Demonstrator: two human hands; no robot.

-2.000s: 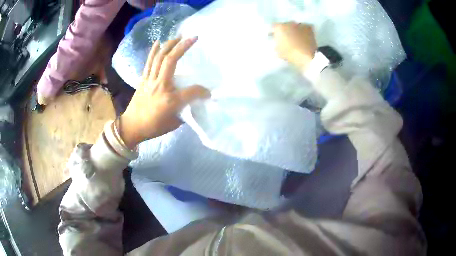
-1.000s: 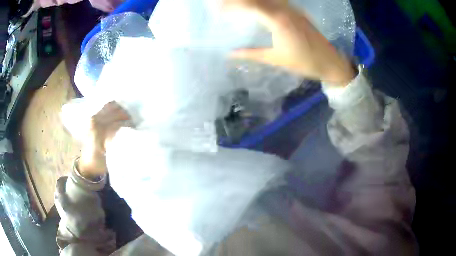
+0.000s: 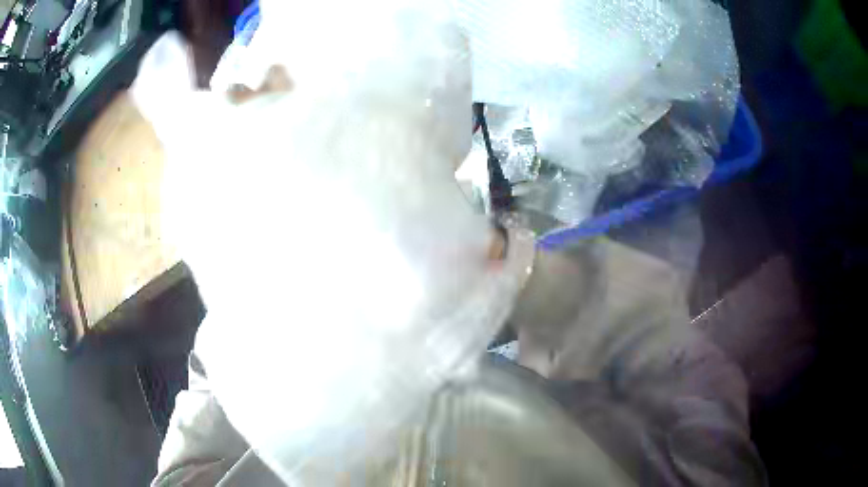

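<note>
A large white bubble wrap bag [image 3: 324, 228], blurred and glaring to pure white, covers the middle of the view in front of my chest. My left hand [image 3: 262, 84] shows only as a few fingers at the bag's upper left, holding it; the rest is hidden behind it. My right hand [image 3: 497, 249] is mostly hidden at the bag's right edge; only a small blurred patch of skin shows, so its grip cannot be told. Behind is a blue bin [image 3: 623, 214] with crumpled bubble wrap [image 3: 590, 86] and a black cord [image 3: 495, 176].
A worn wooden board [image 3: 124, 219] with a dark rim lies at the left. Dark equipment [image 3: 95, 67] stands at the upper left, with shiny clear plastic [image 3: 29, 276] along the left edge. A green patch [image 3: 838, 57] shows at the upper right.
The white bag has been raised and spread over the middle. My right hand has moved down from above the bin to the bag's right edge. The other person's pink sleeve is gone from view.
</note>
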